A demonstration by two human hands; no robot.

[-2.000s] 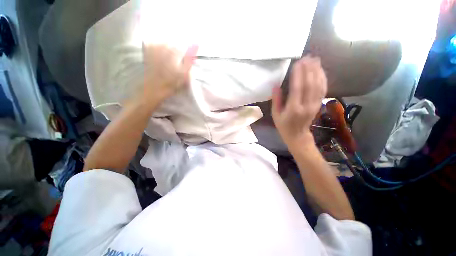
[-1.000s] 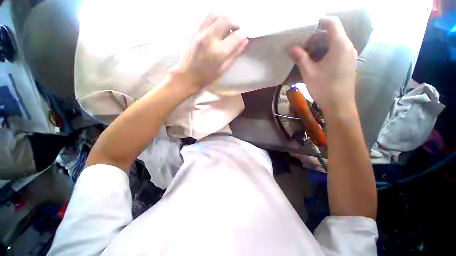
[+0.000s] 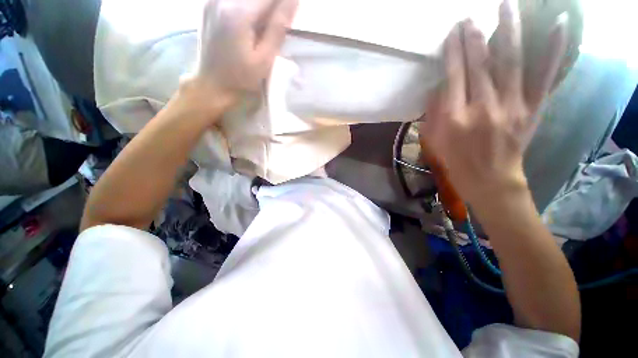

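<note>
The cream garment (image 3: 350,87) lies spread over the grey-brown pressing board (image 3: 371,150), its upper part washed out by glare. A folded edge runs across it between my hands. My left hand (image 3: 241,45) is on the cloth at the upper left, fingers bent; whether it pinches the cloth is unclear. My right hand (image 3: 486,105) lies over the right end of the garment, fingers spread, slightly blurred. The steam iron (image 3: 413,157) rests at the right board edge, its orange-brown handle (image 3: 451,196) partly hidden behind my right hand.
Blue and dark hoses (image 3: 483,255) run from the iron to the right. Crumpled pale cloth (image 3: 594,196) hangs at the right. Dark and patterned clothes (image 3: 185,217) are heaped below the board at the left. A pale table (image 3: 35,91) stands at the far left.
My left hand has moved left along the cloth. My right hand has opened from a bent grip and spread over the right end, covering part of the iron handle.
</note>
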